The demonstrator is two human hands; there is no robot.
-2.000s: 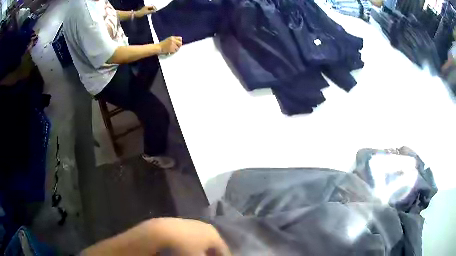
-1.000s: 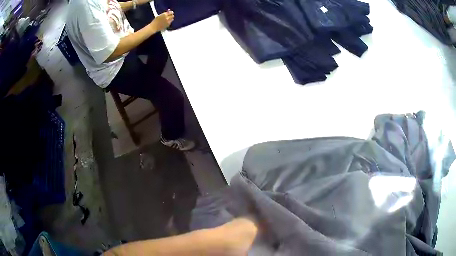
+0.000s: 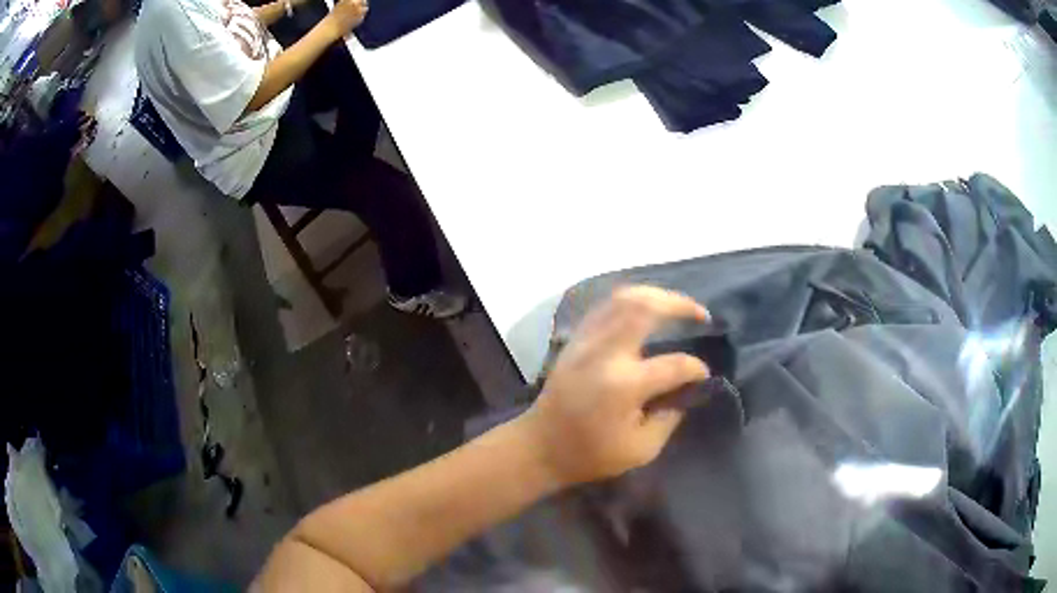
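A dark-grey garment [image 3: 846,405] lies heaped at the near right of the white table, with a gathered part at its far right and a shiny highlight on its folds. My left hand [image 3: 626,388] reaches in from the bottom left, over the garment's left part. Its thumb and a finger are around a dark fold of the cloth; the hand is slightly blurred. The cloth below the hand is blurred too. My right hand is not in view.
The white table's [image 3: 684,220] left edge runs diagonally beside the floor. Navy garments [image 3: 684,70] lie at its far side. A person [image 3: 232,104] sits on a wooden stool [image 3: 307,249] to the left. Dark cloth and a blue crate [image 3: 145,371] are at far left.
My left hand has moved up and right from the bottom edge, over the garment, and more of it shows. The garment and table sit higher in the picture.
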